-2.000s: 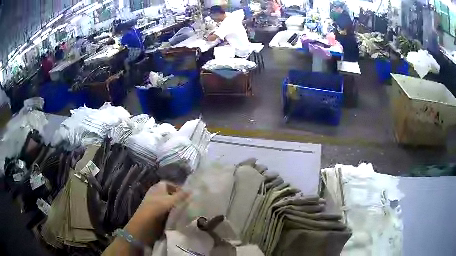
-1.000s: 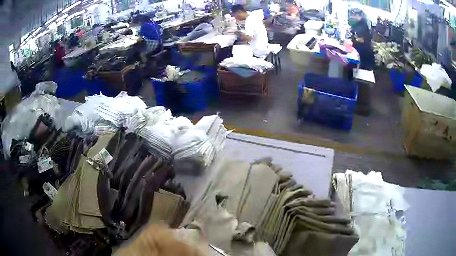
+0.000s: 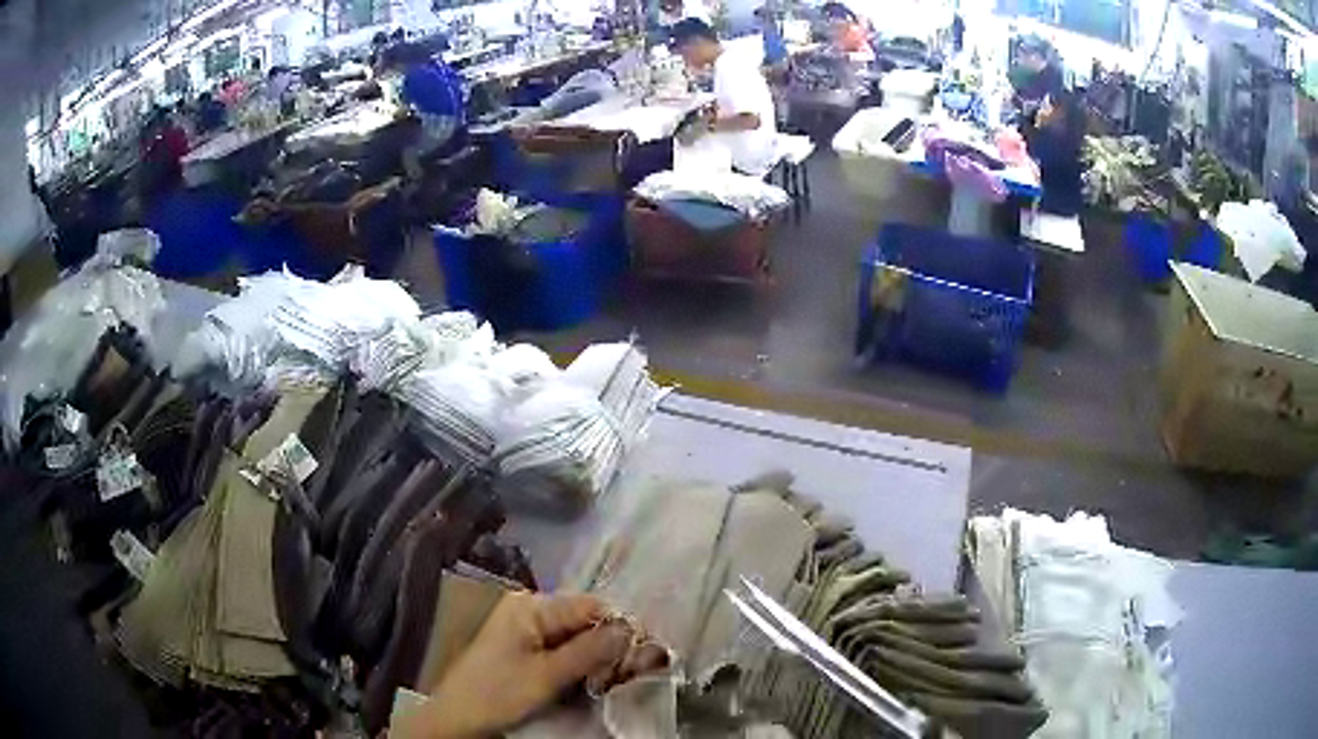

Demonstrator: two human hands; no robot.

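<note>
My left hand (image 3: 528, 657) is at the bottom centre, its fingers closed on the crumpled edge of a beige cut piece (image 3: 643, 707). Silver scissors (image 3: 824, 650) point up and left over the beige face, with the blades slightly apart. The hand that holds them is not visible; the handles are cut off at the bottom edge. An olive-brown stack of folded pieces (image 3: 925, 650) fans out to the right of the beige face (image 3: 694, 549).
Dark brown pieces (image 3: 383, 534) and a tan bundle (image 3: 217, 578) with tags lie left. White bundles (image 3: 477, 390) lie behind them. A white pile (image 3: 1077, 621) lies right. Beyond are blue crates (image 3: 947, 303), a cream bin (image 3: 1243, 375) and several people.
My left hand has come up from the bottom edge and now grips the beige piece. The scissors have risen into view over the stack, where only a tip showed before.
</note>
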